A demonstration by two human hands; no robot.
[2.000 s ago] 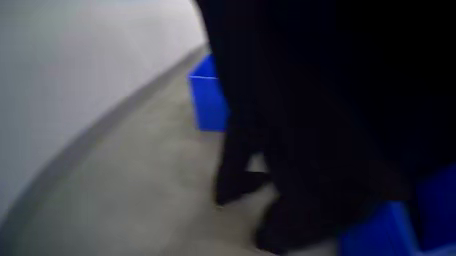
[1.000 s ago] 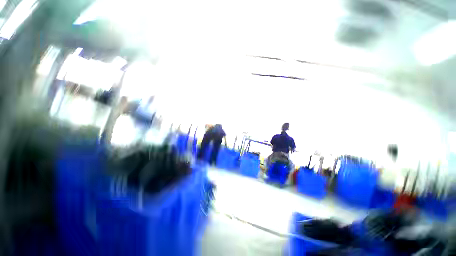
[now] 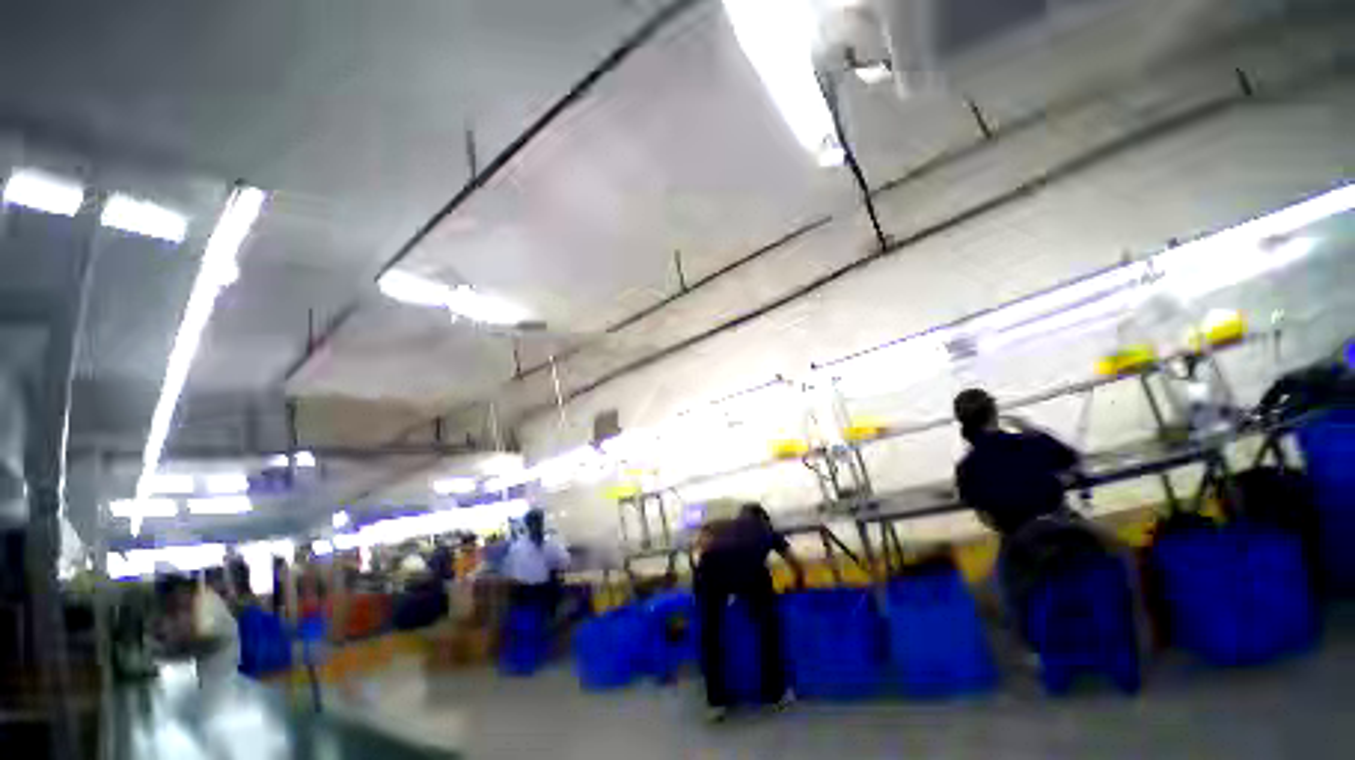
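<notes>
Neither of my hands is in the picture. The view is tilted and partly blurred. Nearest in front, at the lower left, is the edge of a shiny green-topped surface [image 3: 253, 728]. Deep blue totes stand in a row along the benches, one of them a large tote [image 3: 1233, 591] at the right, another a tote [image 3: 939, 631] near the middle. Dark material, maybe cable, shows above some totes; it is too blurred to tell.
A person in dark clothes [image 3: 1018, 475] sits at the bench line on a blue seat. Another person [image 3: 739, 594] bends over the totes. A person in a light top [image 3: 532, 561] is farther back. Grey floor [image 3: 595, 728] lies before them; lamps hang above.
The view has swung up and tilted from the floor and nearby blue bins to the hall and ceiling. The large near bins have left the picture; the seated person appears larger, farther right.
</notes>
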